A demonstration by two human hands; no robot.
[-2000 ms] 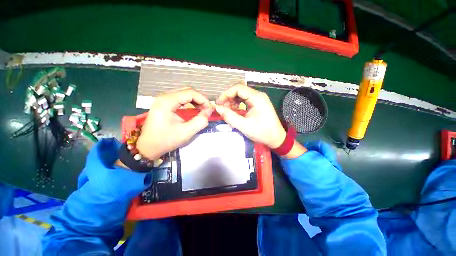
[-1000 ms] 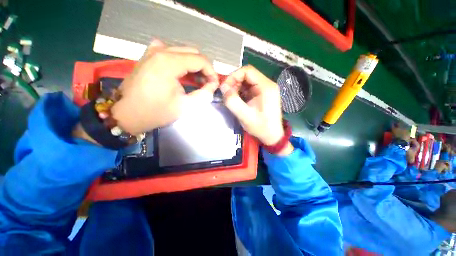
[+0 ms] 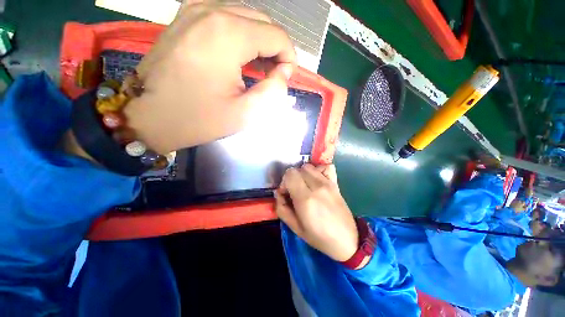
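The open tablet, with a large, bright silver-white battery, lies in the red-orange tray. My left hand, with a beaded bracelet and black band, is over the tablet's upper middle and hides part of it. Its thumb and index fingertips meet near the tray's top edge; whether a tiny piece is between them cannot be seen. My right hand, with a dark red band, has its fingers curled at the lower right corner of the tablet and tray. Nothing can be made out in it.
A grey lined sticker sheet lies behind the tray. A round dark dish and a yellow electric screwdriver lie to the right. Another red tray is beyond the white edge strip. People in blue smocks sit at the right.
My right hand has moved away from my left, down to the tray's lower right corner. My left hand stays pinched over the tablet. The view has turned and come closer.
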